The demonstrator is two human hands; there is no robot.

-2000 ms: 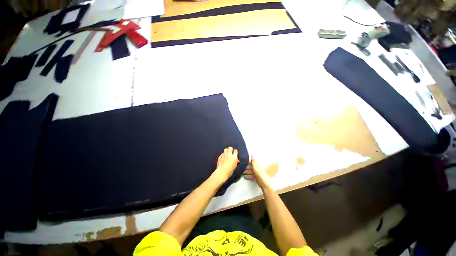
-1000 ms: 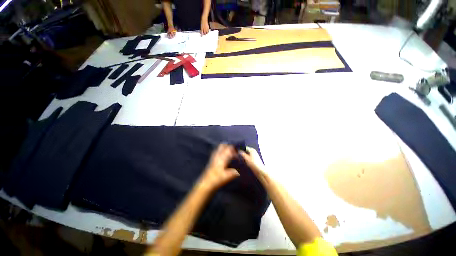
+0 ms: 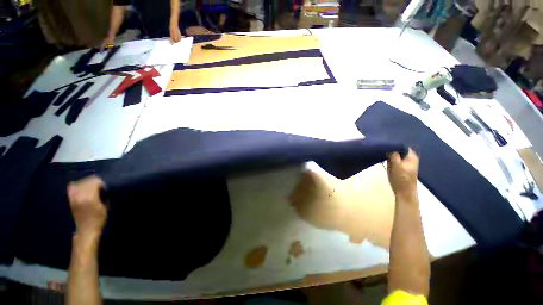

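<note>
My left hand (image 3: 87, 202) and my right hand (image 3: 403, 173) hold a large dark body panel (image 3: 256, 156) by its near edge, stretched between them above the table. The panel is partly blurred, and its far part spreads behind the held edge. Below my left hand lies a stack of dark cut plies (image 3: 172, 232) with a curved right end. Part of the stack is hidden by the lifted panel. The panel's right end overlaps the view of a long dark tapered piece (image 3: 452, 173) on the right; I cannot tell if they touch.
More dark panels (image 3: 21, 184) lie at the left, with short dark strips (image 3: 74, 107) and red pieces (image 3: 138, 82) beyond. Yellow paper patterns (image 3: 250, 71) lie at the far side, where a person (image 3: 152, 18) stands. A patterned bar (image 3: 375, 84) and a pale-green machine (image 3: 433, 82) are at the right.
My hands, earlier together at the stack's right end, are now far apart. The panel has been lifted off the stack and drawn out to the right. The person came into view at the far side.
</note>
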